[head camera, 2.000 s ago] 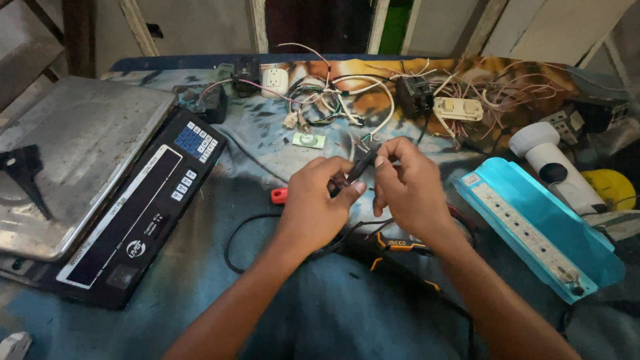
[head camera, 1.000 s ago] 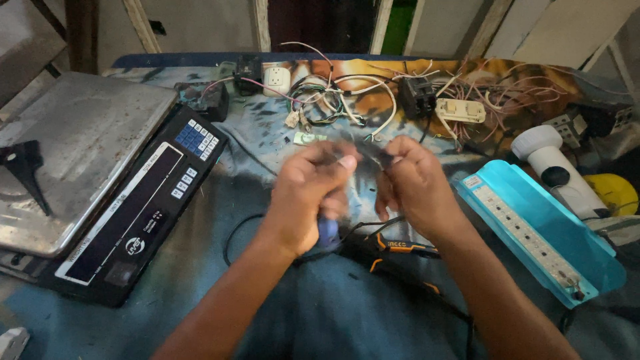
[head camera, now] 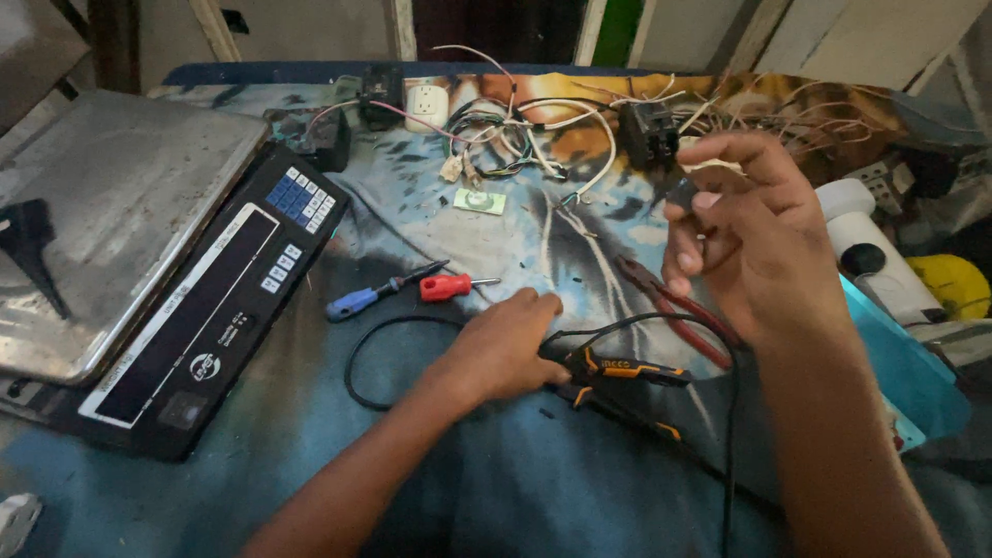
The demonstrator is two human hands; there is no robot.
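Note:
My right hand is raised at the right, its fingers closed on a small dark piece that I cannot make out well. Low over the cloth, my left hand reaches to the head of black and orange pliers; its fingertips are partly hidden, so a grip cannot be told. A black cable loops beside it. Just beyond lie a red stubby screwdriver and a blue-handled screwdriver. Red-handled pliers rest between the two hands.
A digital scale fills the left side. Along the back are a white outlet, bundled wires and a black switch block. A small green card lies mid-cloth. At the right stand a white cylindrical device and a turquoise case.
My hands were together over the middle; now they are apart, the left lowered by the black and orange pliers, the right moved to the right. The blue screwdriver and red-handled pliers now show plainly.

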